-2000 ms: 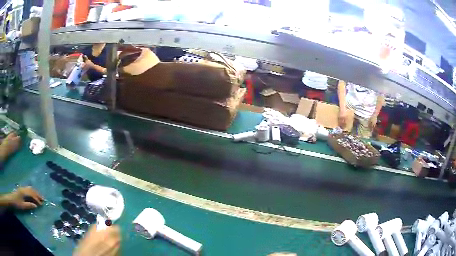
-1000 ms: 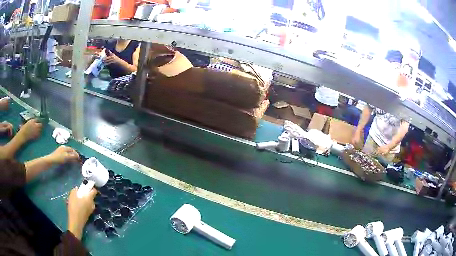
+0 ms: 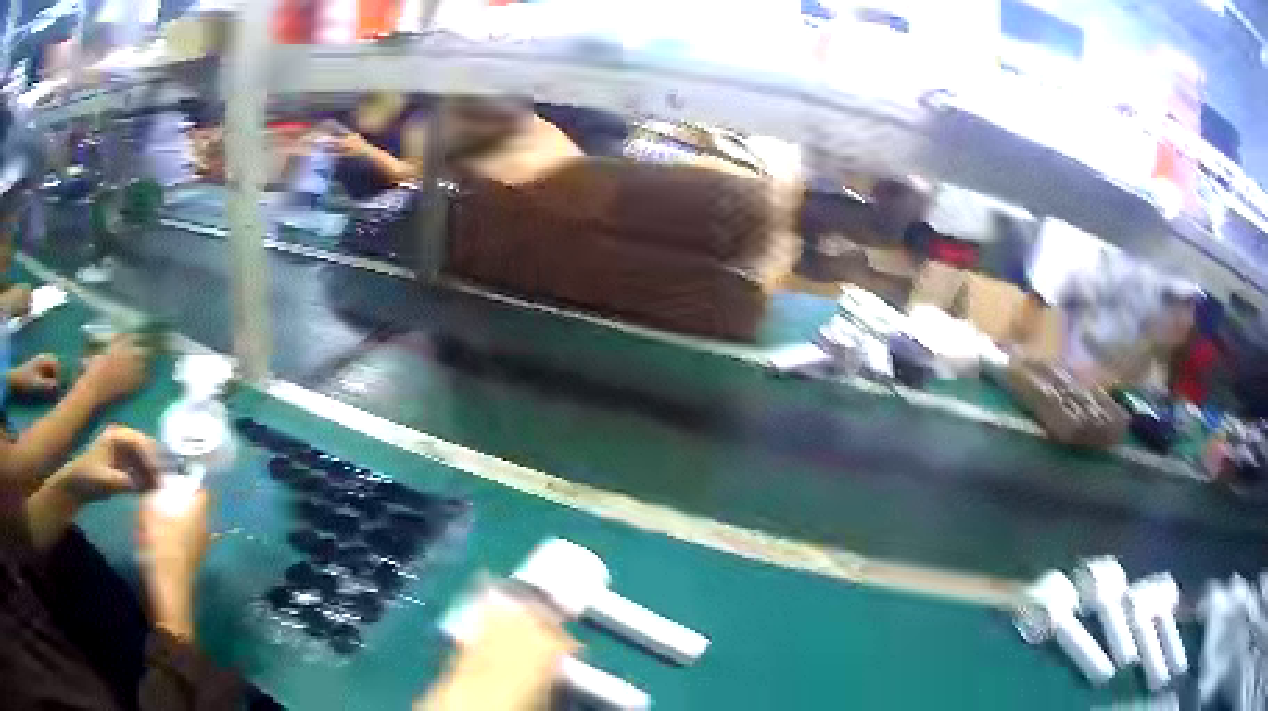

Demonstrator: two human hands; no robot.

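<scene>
My left hand (image 3: 508, 650), blurred and cut off by the bottom edge, is closed around a white hair dryer body. Its white handle (image 3: 606, 683) sticks out to the right of my fingers; its head is mostly hidden by my hand. Another white hair dryer body (image 3: 633, 621) lies on the green bench just behind, its round head partly behind my fingers and its handle pointing right. My right hand is not in view.
A neighbour's hands at left hold a white dryer (image 3: 193, 428). Black round caps (image 3: 348, 535) lie in rows on clear film. White dryers (image 3: 1078, 632) lie at lower right. The belt's pale edge strip (image 3: 668, 521) runs behind; a metal post (image 3: 250, 195) stands left.
The view has swung left. My left hand has come into view with a dryer body, beside the one lying on the bench. The neighbour's dryer has moved left, away from the caps.
</scene>
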